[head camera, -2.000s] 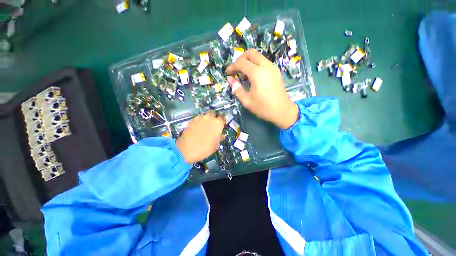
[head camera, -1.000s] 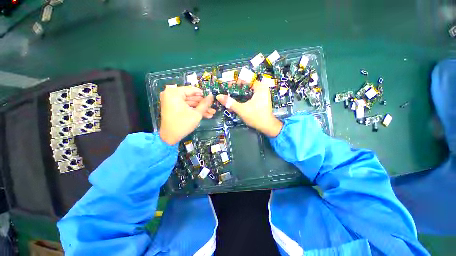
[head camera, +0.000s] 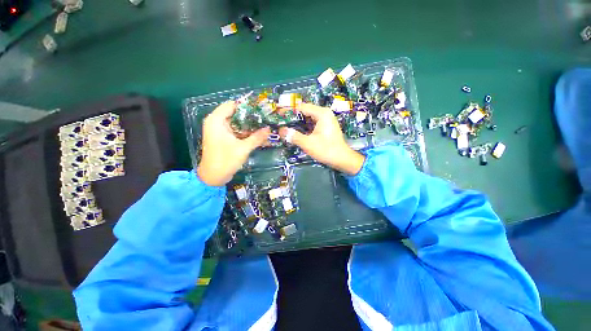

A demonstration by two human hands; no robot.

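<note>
A clear blister tray (head camera: 304,244) lies in front of me, with tangled circuit boards with white cells (head camera: 392,106) along its far side. More boards with cells (head camera: 259,210) lie in its near left part. My left hand (head camera: 223,145) and my right hand (head camera: 324,139) face each other over the far left of the tray. They are closed around a clump of circuit boards (head camera: 253,115) between them. A white band is on a finger of my right hand. The fingertips partly hide the clump's lower edge.
A black foam tray (head camera: 133,226) at the left holds pale housings (head camera: 104,145) in two columns. A loose pile of boards and cells (head camera: 463,132) lies right of the clear tray. Small parts (head camera: 251,24) lie beyond it. Another person's blue sleeve (head camera: 570,129) is at the right edge.
My left hand has moved from the tray's near part to its far left, beside my right hand. Both hands now hold a clump of boards. The camera view has shifted.
</note>
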